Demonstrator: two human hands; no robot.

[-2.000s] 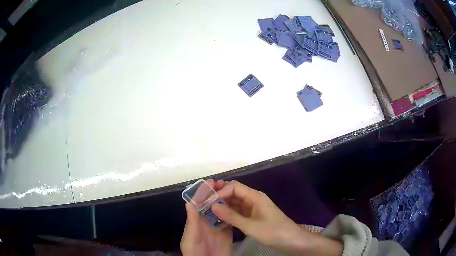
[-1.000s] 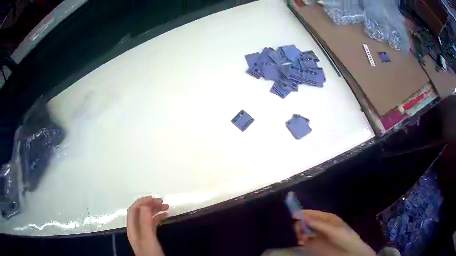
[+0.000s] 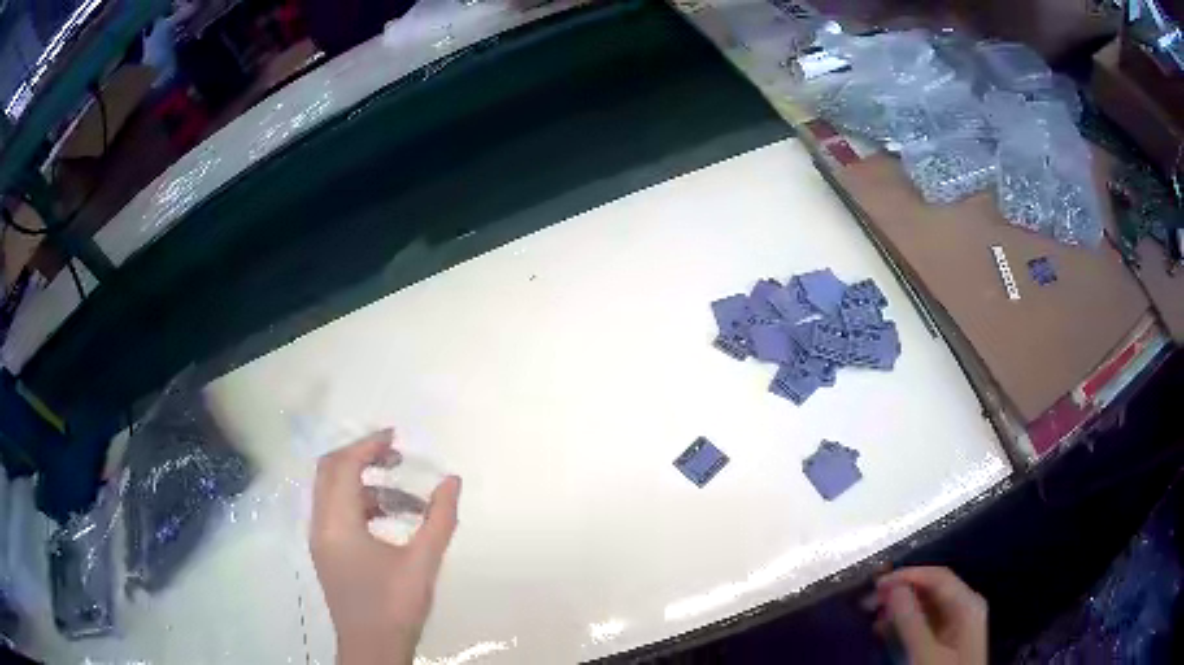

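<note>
My left hand (image 3: 387,552) is over the left part of the white sheet (image 3: 545,390), thumb and fingers apart; a faint clear shape shows near the fingertips, but no grip on it can be made out. My right hand (image 3: 937,616) is low at right, just off the bench's front edge, with fingers curled; what it may hold is dark and unclear. A heap of purple-blue squares (image 3: 812,331) lies at the right of the sheet. One square (image 3: 701,461) lies apart, and a small overlapping group (image 3: 832,470) lies to its right.
A clear bag of dark parts (image 3: 182,500) lies at the left. Zip bags (image 3: 961,130) lie upper right on brown cardboard (image 3: 961,260), with a white strip (image 3: 1006,273) and a small dark piece (image 3: 1041,270). A purple-blue mass (image 3: 1123,598) shows dimly at lower right.
The view has tilted up. My hands have parted: the left moved out over the sheet, and the right went low right with a filled case, which is no longer clearly visible.
</note>
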